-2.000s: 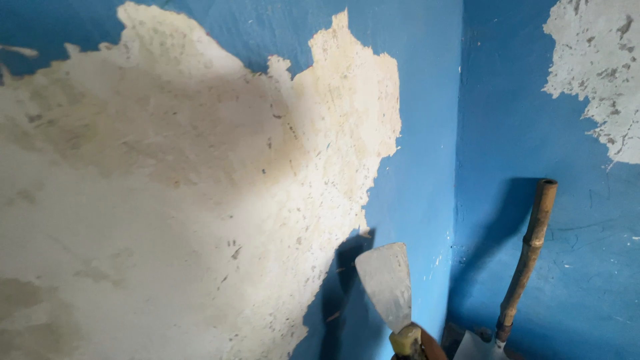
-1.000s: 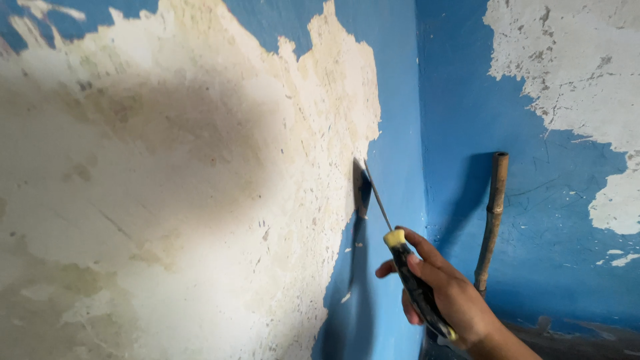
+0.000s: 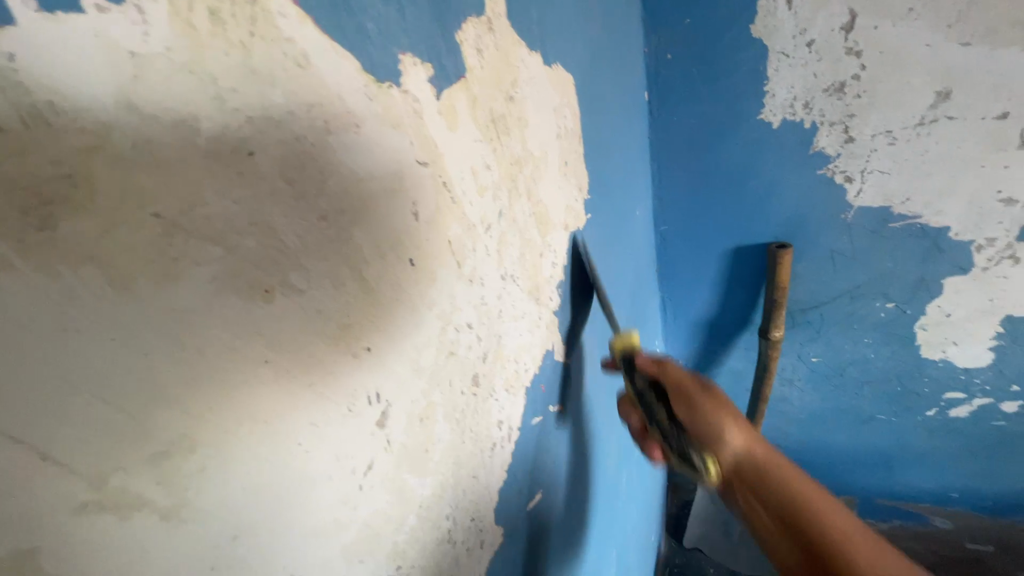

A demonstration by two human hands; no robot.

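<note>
My right hand (image 3: 680,408) is closed around the black and yellow handle of a putty knife (image 3: 602,288), seen nearly edge-on. The blade points up and left, its tip at or very near the border between the blue paint (image 3: 612,200) and the bare, pale plaster (image 3: 320,320) of the left wall. Whether the tip touches the wall I cannot tell. Dark shadows of the tool lie on the wall just left of it. My left hand is out of the view.
Behind my hand a bamboo pole (image 3: 773,320) leans near the wall corner, with a grey metal blade (image 3: 716,528) low beneath it. The right wall is blue, with a large patch of exposed plaster (image 3: 920,104). Dark items lie at the corner's foot.
The putty knife has risen from low in the view to the paint edge, and my right hand now shows fully. Since one second ago, the blade tip has stayed near that edge.
</note>
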